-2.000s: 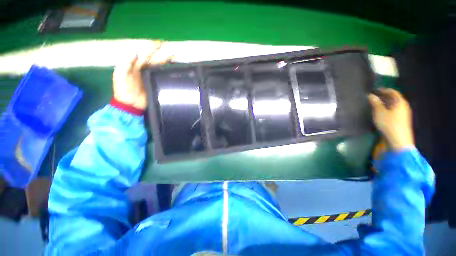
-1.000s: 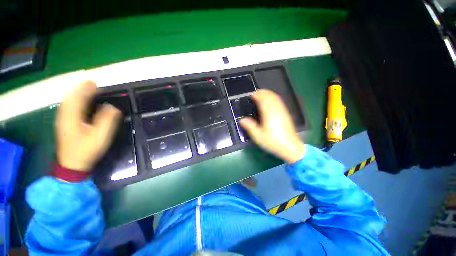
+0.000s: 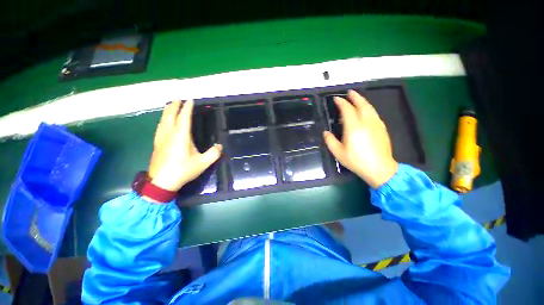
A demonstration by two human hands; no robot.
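A black foam tray (image 3: 391,122) lies on the dark green bench, its rightmost pocket empty. Several glossy dark units, such as one near the middle (image 3: 252,143), lie screen up in the other pockets. My left hand (image 3: 182,146) rests over the leftmost unit and the tray's left end, fingers spread, a dark red band on the wrist. My right hand (image 3: 361,140) lies over the unit beside the empty pocket, fingers apart. Both hands partly hide these units. Whether either hand grips anything cannot be seen; they look laid flat.
A yellow-orange electric screwdriver (image 3: 465,152) lies right of the tray. A blue two-compartment screw box (image 3: 51,190) is at the left, with small specks inside. An opened dark device (image 3: 113,56) lies on the green strip (image 3: 238,53) behind the white edge strip (image 3: 268,77).
The tray, held up at both ends two seconds ago, now lies on the bench. My hands have moved onto the units. Since one second ago, the view has shifted left, showing the device and whole screw box.
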